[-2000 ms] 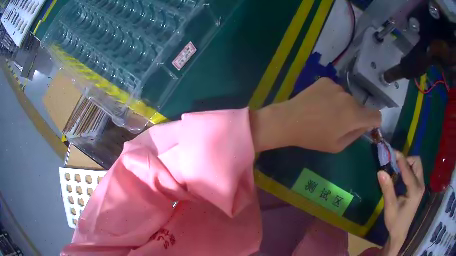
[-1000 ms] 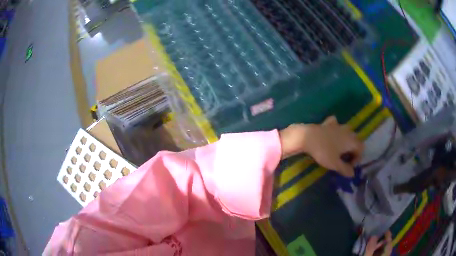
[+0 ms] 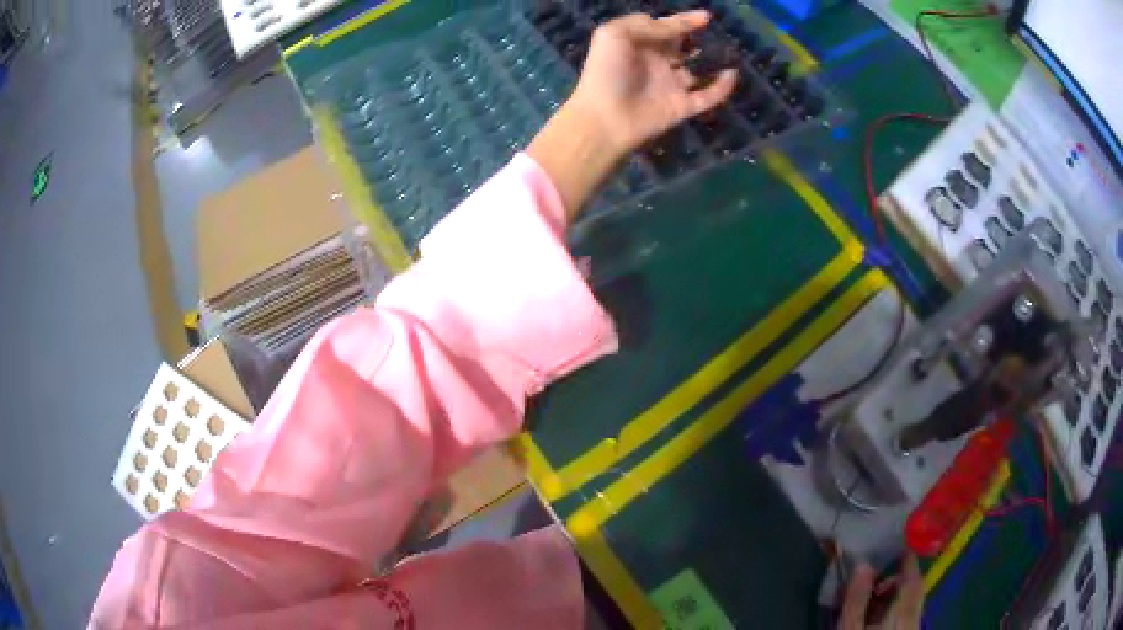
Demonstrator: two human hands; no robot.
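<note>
My left hand (image 3: 647, 80), in a pink sleeve, is over the filled rows of the clear blister tray (image 3: 431, 135), fingers spread. Dark round parts (image 3: 770, 105) show beside the fingers; I see none clearly gripped. My right hand (image 3: 881, 597) is at the bottom edge, partly cut off, by the near end of the silver clamp fixture (image 3: 862, 462); what its fingers touch is unclear. The fixture's red handle (image 3: 961, 492) lies slanted just above that hand. A dark blue piece (image 3: 782, 418) sits at the fixture's left side.
A white foam board (image 3: 911, 209) with dark parts stands behind the fixture, another (image 3: 1078, 591) at the lower right. Red wires (image 3: 874, 154) run behind. A cardboard box (image 3: 271, 228) and an emptied foam board (image 3: 179, 437) are left of the bench. A green label (image 3: 690, 603) lies in front.
My left hand has moved from the fixture to the tray and its fingers have spread. The dark thing seen at its fingers a second ago no longer shows clearly there. My right hand remains by the fixture.
</note>
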